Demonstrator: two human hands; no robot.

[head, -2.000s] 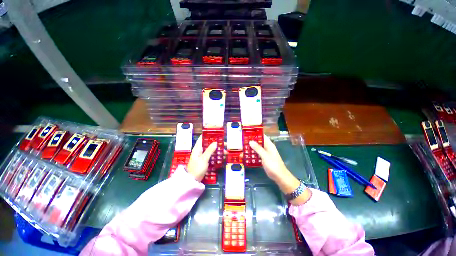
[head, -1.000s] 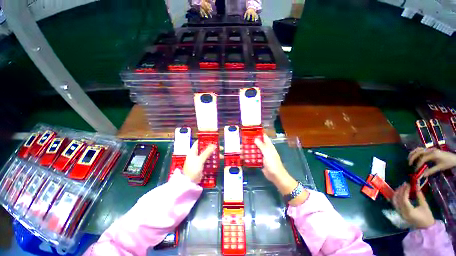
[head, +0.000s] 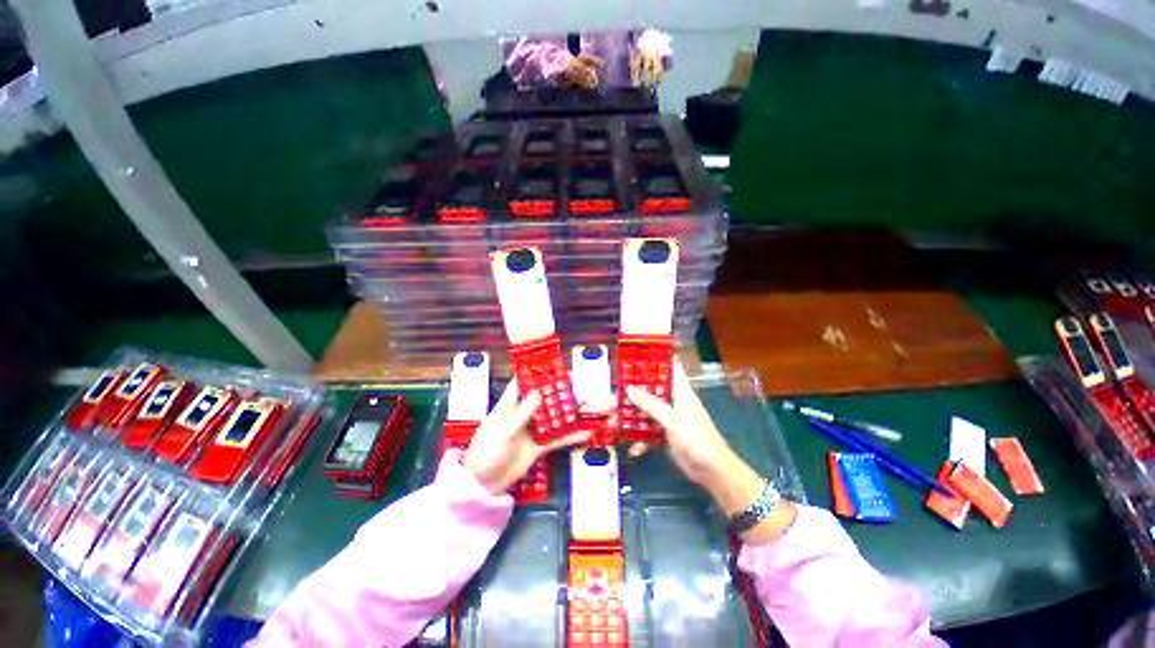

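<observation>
My left hand [head: 509, 441] holds an open red flip phone [head: 547, 386] by its keypad half, its pale screen half tilted slightly left. My right hand [head: 671, 424] holds a second open flip phone [head: 647, 367] upright by its keypad half. Both phones are above the clear blister tray [head: 681, 538]. In the tray lie more open phones: one at the front centre [head: 594, 500], one at the left [head: 469, 386] and one between the held phones [head: 590, 377]. My fingers cover parts of both keypads.
Tall stacked trays [head: 532, 272] stand behind. A side tray [head: 190, 506] and spare closed phones [head: 369, 443] are at left. Blue pens [head: 887, 456], a blue packet [head: 863, 486] and orange and white rectangles [head: 975, 491] lie at right, a brown board [head: 855, 336] behind. Another person's hands [head: 583, 70] show at the top.
The left-hand phone now tilts left. The view has shifted, so things sit lower. The other person's hands at right came in and are gone; more orange rectangles lie beside the pens.
</observation>
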